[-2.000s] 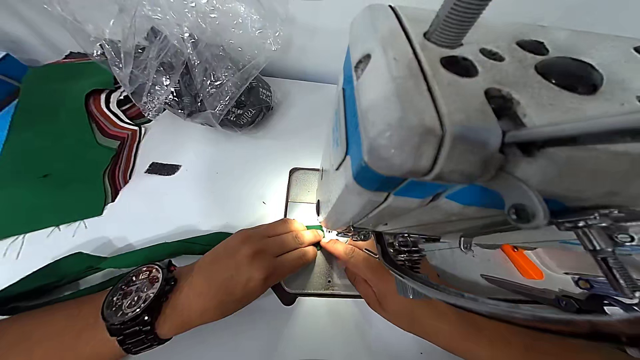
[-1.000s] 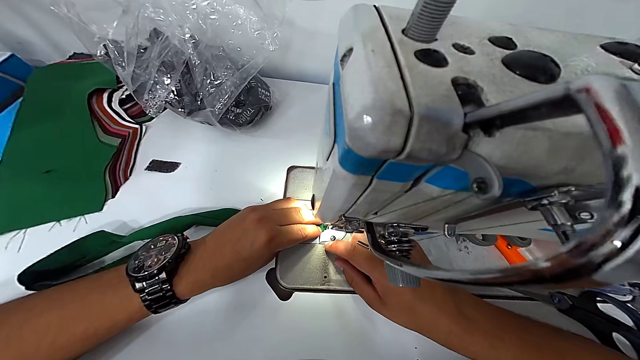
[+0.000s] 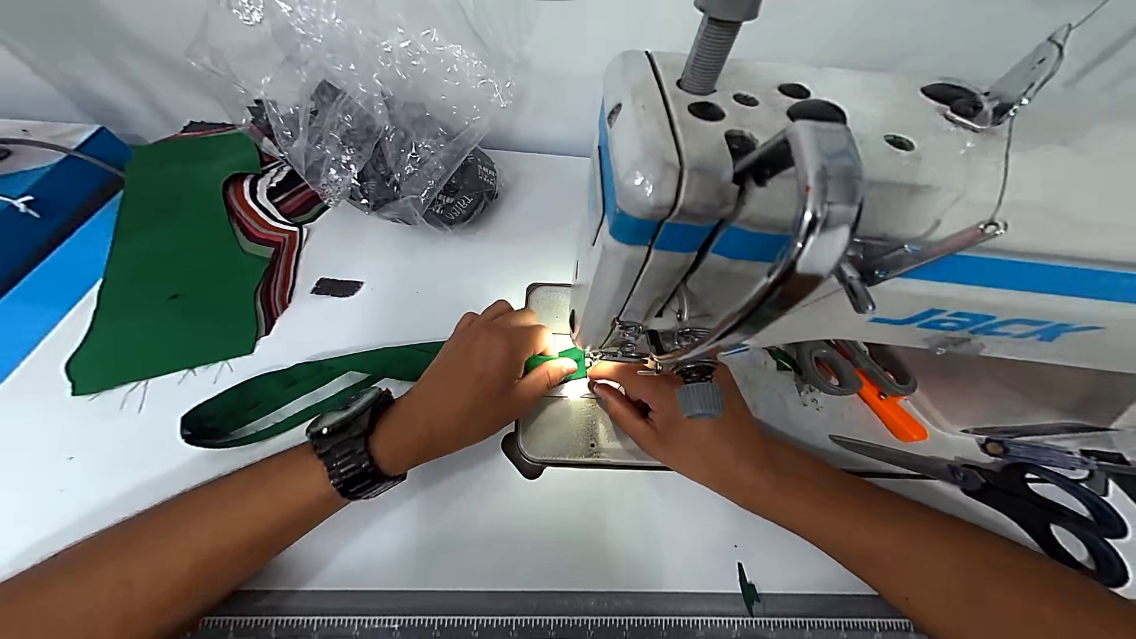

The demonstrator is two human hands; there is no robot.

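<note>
A Jack sewing machine stands over a metal plate set in the white table. My left hand, with a black wristwatch above it, pinches the end of a green fabric strip just left of the presser foot. The strip loops out to the left behind the wrist. My right hand lies right of the foot, thumb and fingertips close by the lit fabric end; whether it holds anything is hidden. The needle area is partly covered by the machine head.
Stacked green and striped fabric pieces lie left, beside a blue box. A clear plastic bag with dark contents is at the back. Black-handled scissors and an orange tool lie right. A ruler runs along the front.
The view has shifted, now taking in more of the machine and the ruler. The green strip's end now shows between my left fingers and the presser foot.
</note>
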